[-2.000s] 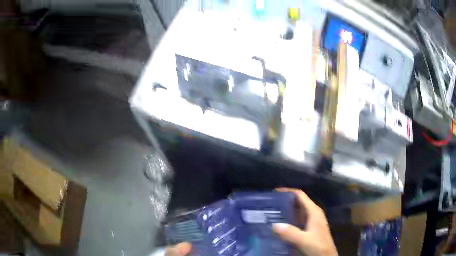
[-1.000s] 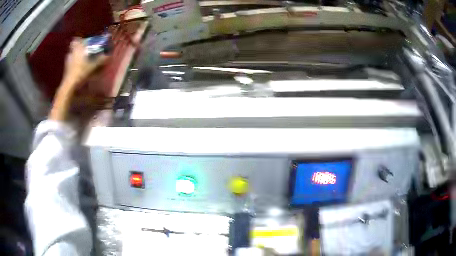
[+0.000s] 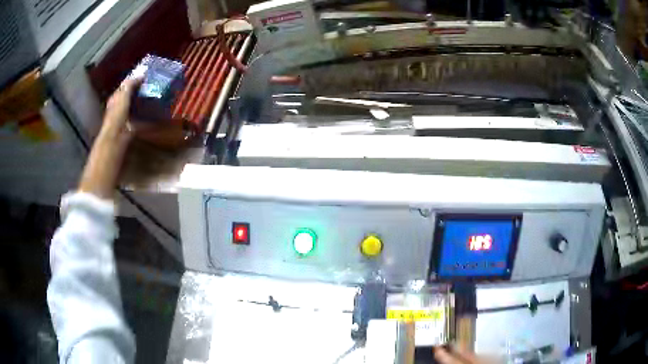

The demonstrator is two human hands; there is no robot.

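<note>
My left hand (image 3: 122, 106), on a stretched-out arm in a white sleeve, holds a dark blue film-wrapped retail box (image 3: 158, 87) at the upper left. The box is upright, beside the red roller conveyor (image 3: 206, 82). My right hand (image 3: 460, 355) is small, blurred and cut off by the bottom edge. Its fingertips are at the guide rails (image 3: 465, 328) of the white machine, next to a dark piece (image 3: 426, 354). Whether it holds anything cannot be told.
The grey control panel (image 3: 334, 259) spans the middle, with red, green and yellow lights or buttons and a blue display (image 3: 476, 245) with red digits. Behind it lie a long white bar (image 3: 412, 153) and another machine with a white labelled block (image 3: 284, 25). Crinkled film (image 3: 629, 114) shows at the right.
Two seconds ago both hands were low with blue boxes. My left hand then reached to the upper left with a box and remains there. My right hand has come into view at the bottom edge.
</note>
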